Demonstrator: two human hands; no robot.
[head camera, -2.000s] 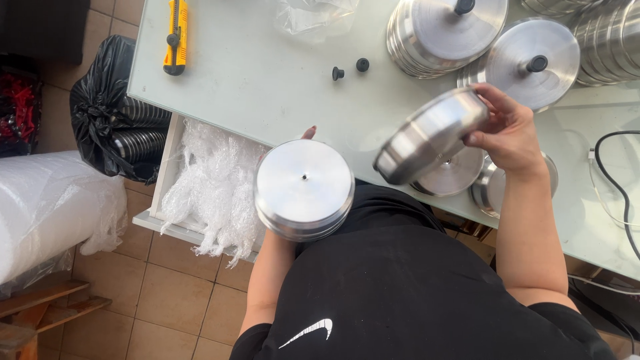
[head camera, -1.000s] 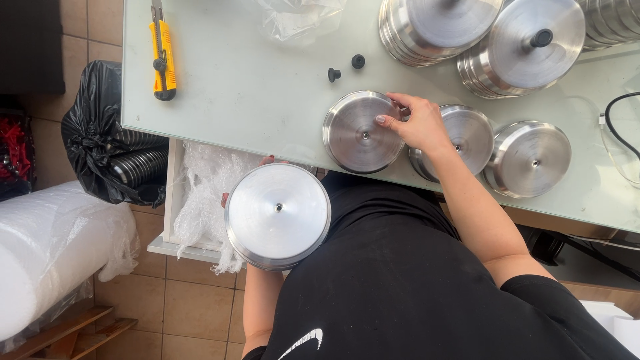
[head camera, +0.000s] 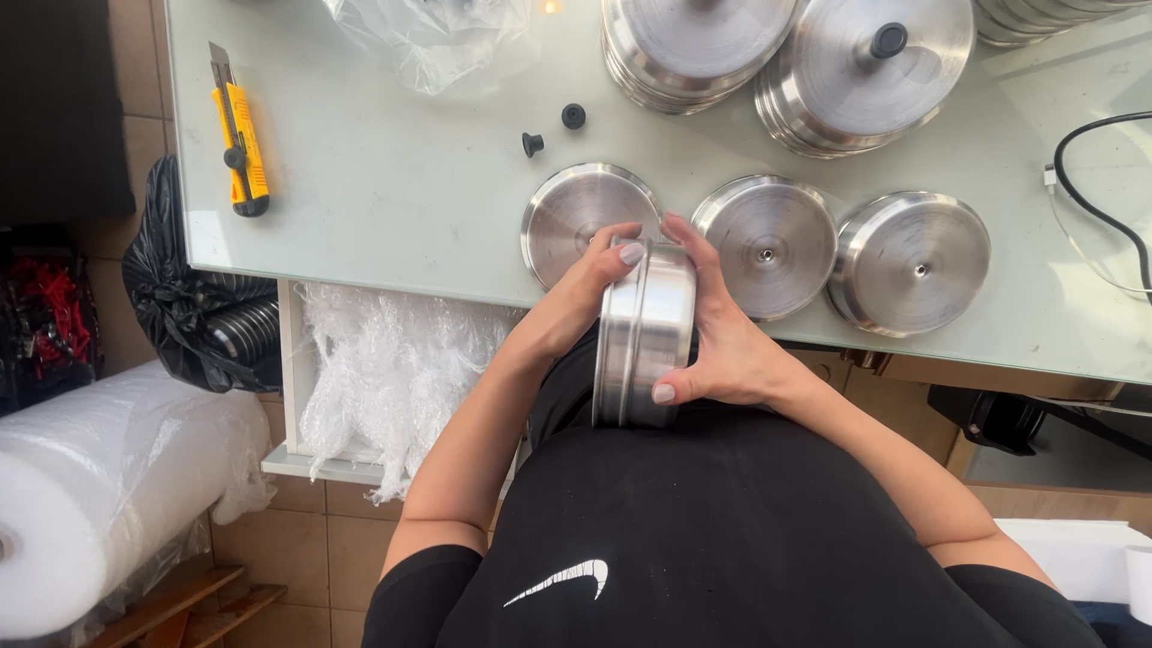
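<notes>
A round polished metal lid (head camera: 661, 324) is held on edge against the front of the black shirt, just off the glass table. My left hand (head camera: 598, 279) grips its upper left rim, thumb on top. With its thumb low and fingers at the far edge, my right hand (head camera: 720, 333) clasps the other side. Behind the hands a flat metal lid (head camera: 580, 211) lies on the table, partly covered by them. To its right rest another lid with a centre hole (head camera: 767, 238) and a similar lid at the right (head camera: 909, 288). Two small black knobs (head camera: 573, 115) stand apart behind.
Stacked metal lids, one topped with a black knob (head camera: 888, 40), fill the back right. A yellow snap-off utility knife (head camera: 238, 144) lies at the left with its blade out. Below are an open drawer of white netting (head camera: 387, 378), a black bag (head camera: 171, 288) and a bubble-wrap roll (head camera: 108, 486). Cables lie right.
My right hand has left the lid it set on the table and now grips the one my left hand holds. That lid has turned from face-up onto its edge.
</notes>
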